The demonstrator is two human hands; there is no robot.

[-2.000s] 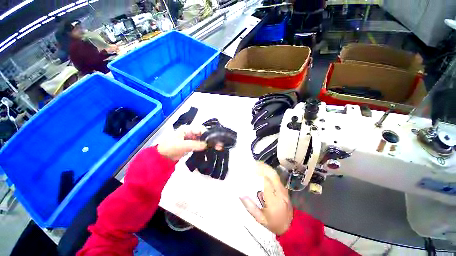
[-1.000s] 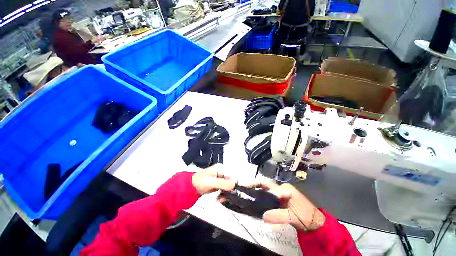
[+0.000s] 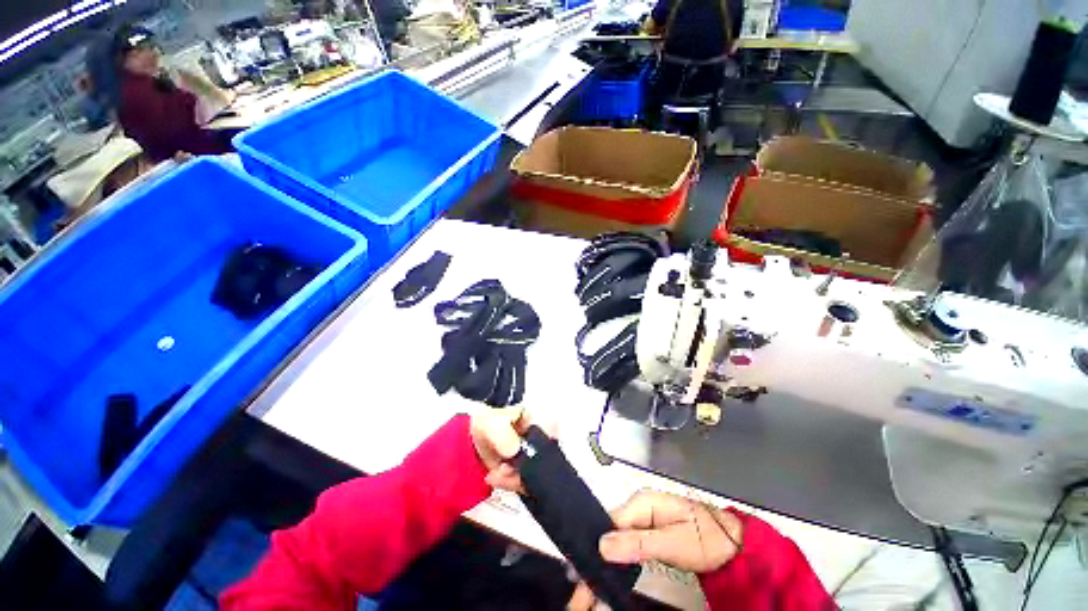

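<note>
A black fabric band [image 3: 566, 503] is stretched out flat between my two hands at the table's front edge, running from upper left to lower right. My left hand [image 3: 498, 446] pinches its upper end. My right hand [image 3: 672, 532] grips it lower down, with the thumb on top. A loose heap of black bands [image 3: 487, 346] lies on the white table [image 3: 346, 400]. A row of overlapping bands with pale lines [image 3: 611, 313] lies left of the sewing machine head [image 3: 671, 334]. A single small black piece [image 3: 421, 277] lies apart at the far left of the table.
Two blue bins [image 3: 179, 346] stand at the left, the nearer one holding black pieces. Brown cartons [image 3: 603, 173] stand behind the table. The grey bed plate [image 3: 787, 460] is at right, with a slim black tool [image 3: 954, 571] beside it. Two people are in the background.
One second ago the band was bunched between both hands; now it is drawn out flat and slanting. Two seconds ago my left hand was at the heap and my right hand held no band.
</note>
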